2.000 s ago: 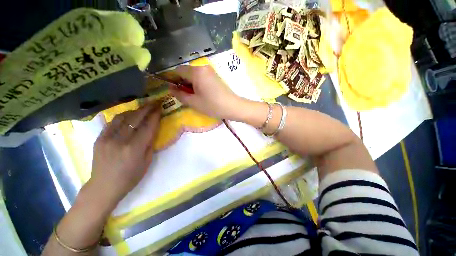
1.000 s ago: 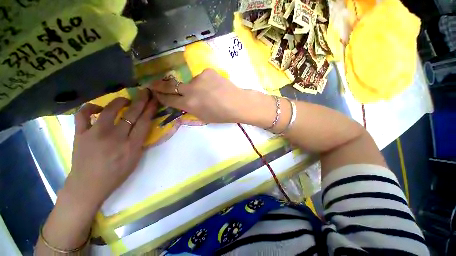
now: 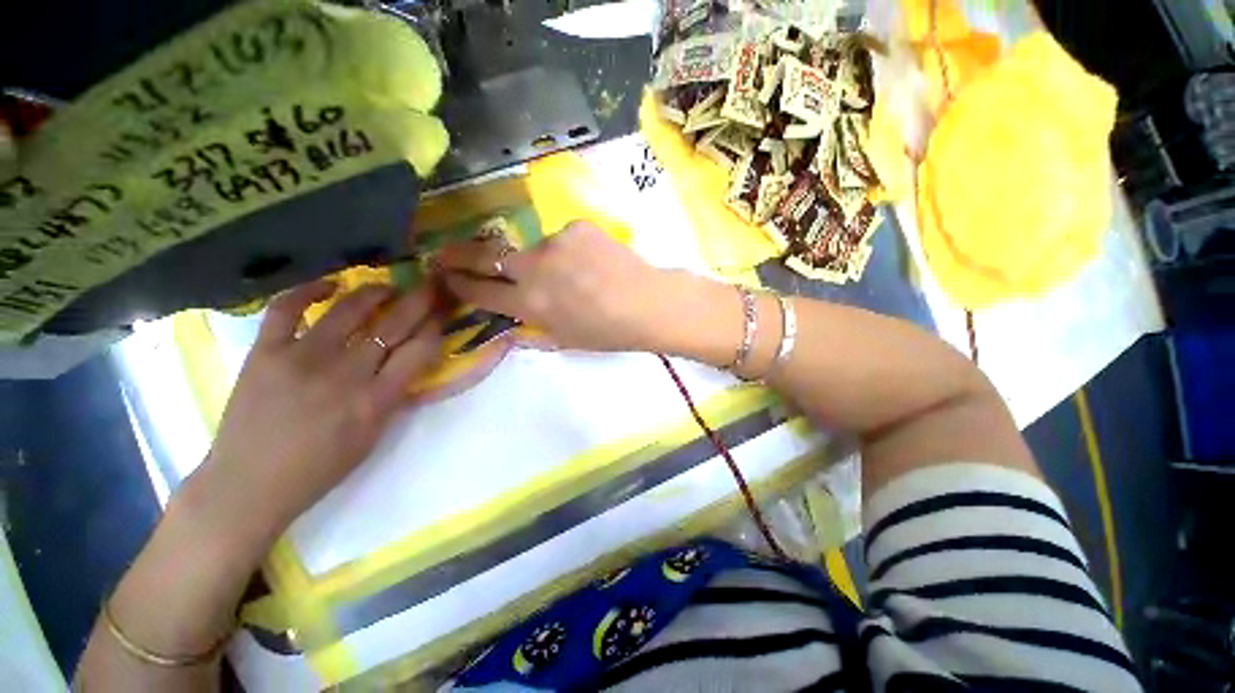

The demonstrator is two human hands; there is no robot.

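A yellow fabric panel (image 3: 474, 360) with a lobed edge lies on a white sheet (image 3: 447, 467), mostly under my hands. My left hand (image 3: 332, 386) rests palm down over it; its fingertips meet those of my right hand beside the machine head, and what lies between them is hidden. My right hand (image 3: 576, 288) has its finger and thumb bent to that spot. Dark snips blades (image 3: 485, 333) show under its palm, with a red-brown cord (image 3: 711, 436) below. A greenish frame (image 3: 467, 211) lies behind the fingers, with a small cream printed piece (image 3: 497, 229) near it.
The machine head (image 3: 318, 241), with a handwritten yellow-green note (image 3: 217, 169), overhangs at upper left. A label pile (image 3: 799, 149) lies on yellow cloth at upper right. Stacked yellow panels (image 3: 1019, 169) lie farther right. Yellow tape (image 3: 542, 504) edges the sheet in front.
From two seconds ago, my right fingers have come down to meet my left fingertips, and the snips have swung under my right palm. Since one second ago the camera view has shifted slightly.
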